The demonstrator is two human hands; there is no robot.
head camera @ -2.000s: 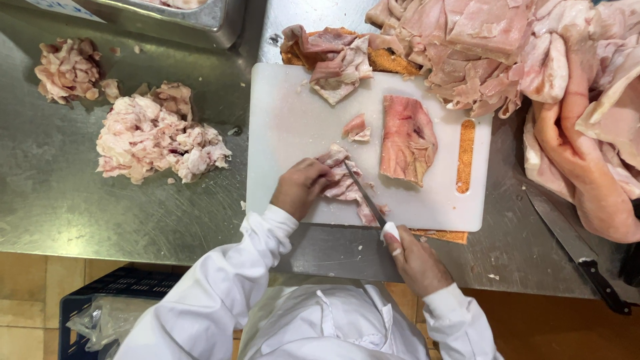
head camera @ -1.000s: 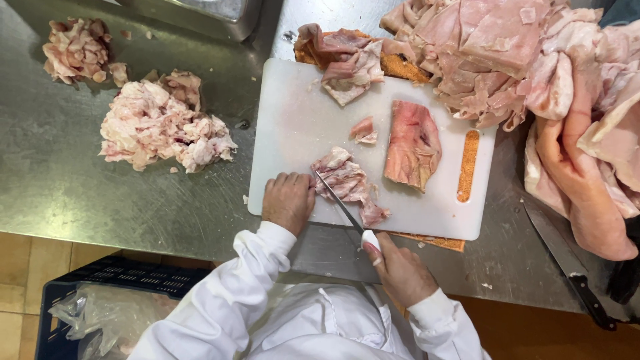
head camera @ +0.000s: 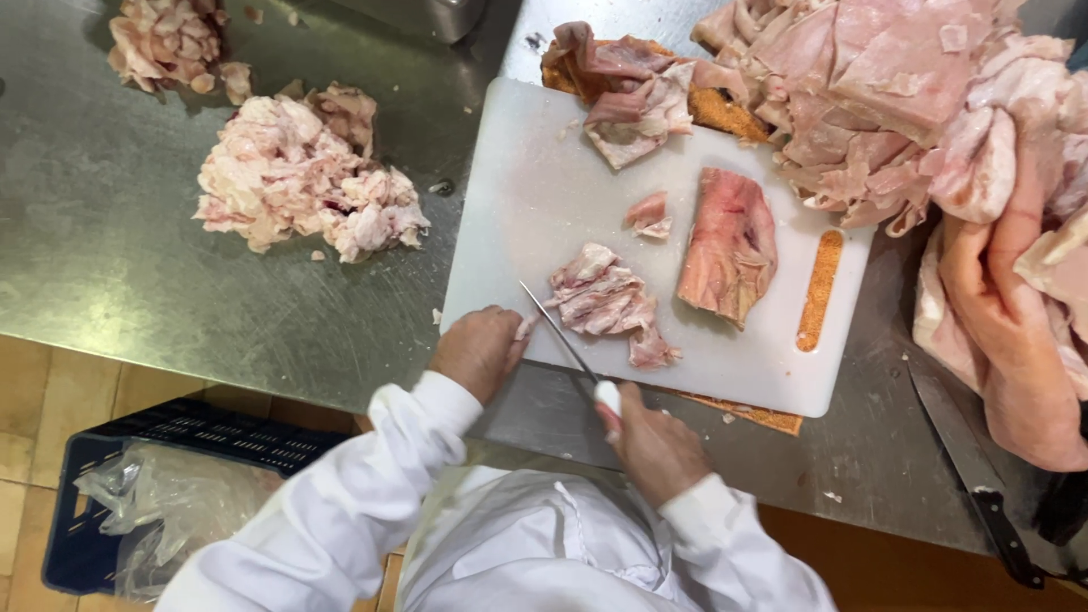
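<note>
My left hand (head camera: 480,350) pinches a small strip of meat (head camera: 526,326) at the lower left edge of a white cutting board (head camera: 527,204). In my right hand (head camera: 650,442) is a white-handled knife (head camera: 561,334), its blade pointing up and left between that strip and a pale, folded piece of meat (head camera: 608,302). Further right on the board lies a thicker reddish slab of meat (head camera: 729,246). A small meat scrap (head camera: 650,215) rests to its left. Another loose piece with skin (head camera: 642,106) overlaps the board's top edge.
Fatty trimmings (head camera: 297,170) and a smaller pile of scraps (head camera: 166,42) lie left on the steel table (head camera: 110,255). A big heap of skin-like pieces (head camera: 884,76) is upper right. A black-handled knife (head camera: 960,442) lies right. A blue crate (head camera: 81,510) holding plastic stands below left.
My left hand has come away from the folded meat to its left, with a small strip between its fingers. The knife tip, over that meat earlier, is now just left of it.
</note>
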